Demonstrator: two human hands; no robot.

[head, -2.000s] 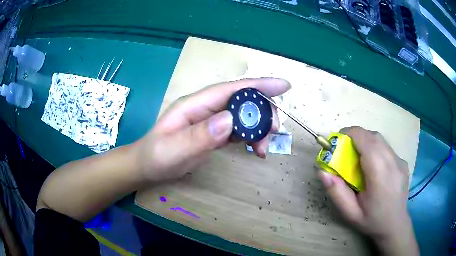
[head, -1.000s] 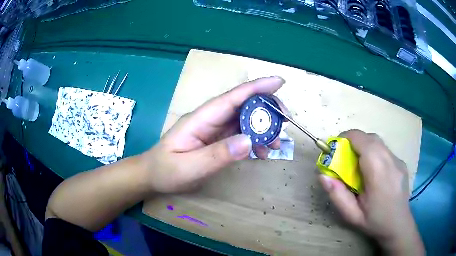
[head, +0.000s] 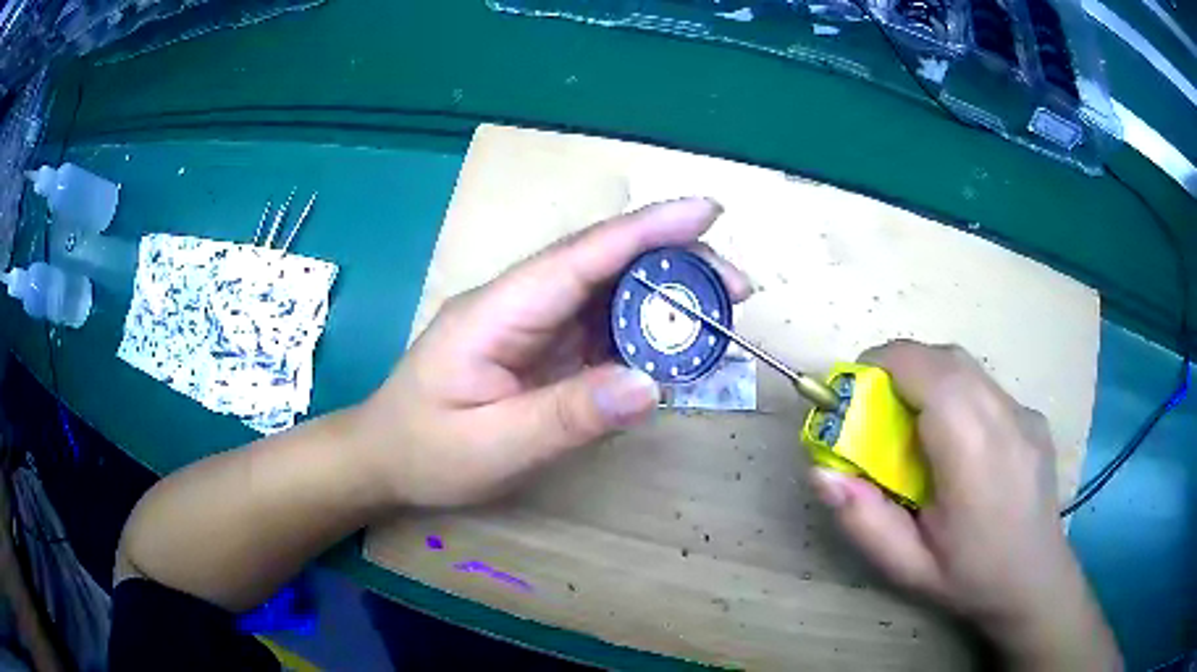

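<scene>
A round black part [head: 631, 330] with a ring of pale dots and a pale metallic centre faces up in my left hand [head: 505, 361]. My left thumb and fingers grip it by its rim. My right hand [head: 971, 479] is closed around a yellow hand tool [head: 882, 433]. The tool's thin metal shaft [head: 755, 348] crosses the part's face, and its tip lies near the upper left dots. Whether the tip touches the face cannot be told. White wipes [head: 715, 386] lie on the tan board [head: 551, 545] behind the part, partly hidden by it.
A spotted white cloth [head: 226, 326] lies left of the board, with thin pale sticks [head: 284, 223] at its upper edge. Two squeeze bottles [head: 79, 197] stand far left. Clear plastic trays [head: 1037, 92] are at the upper right. A dark cord [head: 1116, 479] runs at the right.
The tool has moved left, and its tip has gone from the part's upper rim across the face to the upper left. My left hand and the part have shifted slightly left.
</scene>
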